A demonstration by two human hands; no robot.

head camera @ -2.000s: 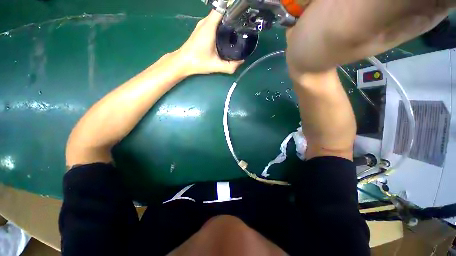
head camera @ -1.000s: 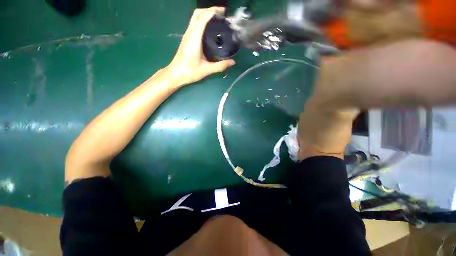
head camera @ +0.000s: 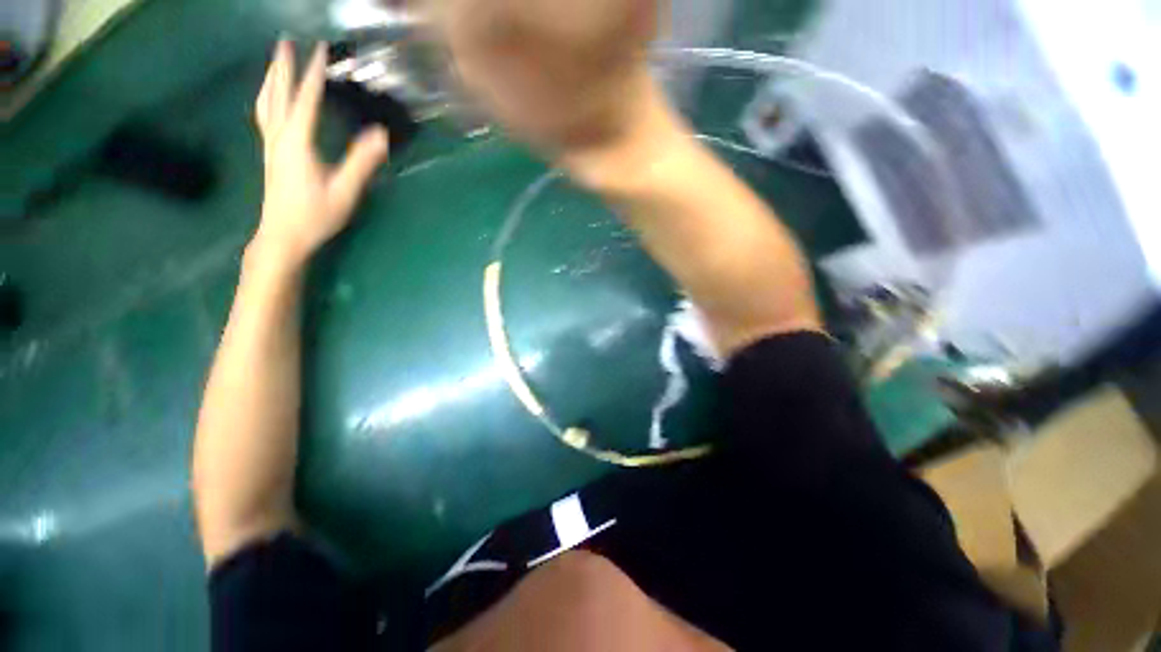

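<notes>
My left hand (head camera: 303,159) is at the upper left, its fingers spread and pointing up. A blurred black housing (head camera: 369,117) lies between its fingers and thumb; blur hides whether the hand grips it. My right hand (head camera: 548,64) is a blurred fist at the top edge, closed on the screwdriver. Only the tool's silver metal nose (head camera: 414,70) shows, left of the fist and right beside the housing; its orange body is hidden or out of the picture.
A white loop (head camera: 509,363) lies on the green surface (head camera: 408,293), with a crumpled white strip (head camera: 668,382) beside it. A blurred dark object (head camera: 159,166) is at upper left. A clear tube (head camera: 789,64) arcs towards the white-grey box (head camera: 1019,255). Cardboard (head camera: 1082,484) is at lower right.
The view has turned. Both hands, the housing and the tool nose have moved left in the picture. My left fingers are straighter and more spread. The orange tool body no longer shows.
</notes>
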